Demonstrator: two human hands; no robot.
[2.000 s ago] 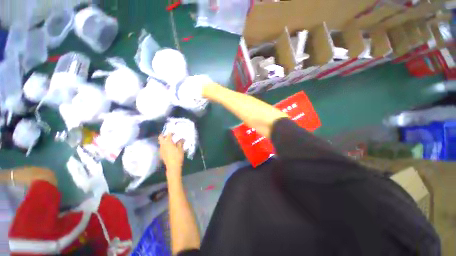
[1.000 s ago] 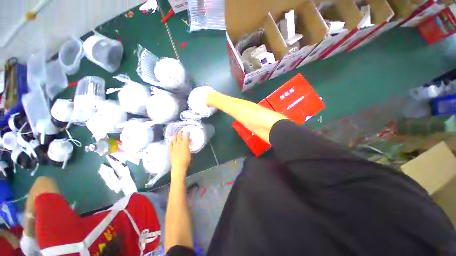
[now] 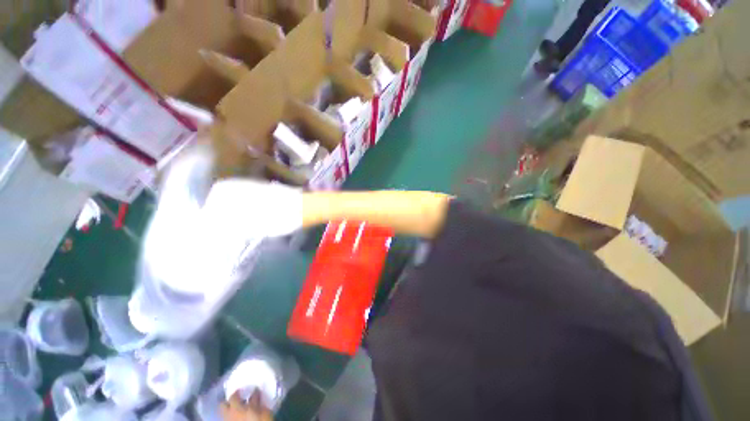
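My right hand [image 3: 261, 207], in a white glove and blurred, holds a large white bagged unit [image 3: 177, 267] in the air, in front of the open retail boxes [image 3: 362, 136]. My left hand [image 3: 247, 409] is cut off by the bottom edge; its fingers grip the near side of another white bagged unit [image 3: 256, 374] on the green bench. More round bagged units [image 3: 174, 370] lie left of it. The open boxes hold white pieces. A closed red box [image 3: 341, 288] lies below my right forearm.
More white-and-red boxes [image 3: 107, 90] stand at the upper left. An open brown carton [image 3: 687, 214] is at the right, with a white pack inside. Blue crates [image 3: 613, 53] stand at the upper right, beside a green bundle [image 3: 567, 115].
My view has swung right. My right hand has lifted a bagged unit from the group and moved it towards the open boxes. My left hand is still at a unit, now near the bottom edge.
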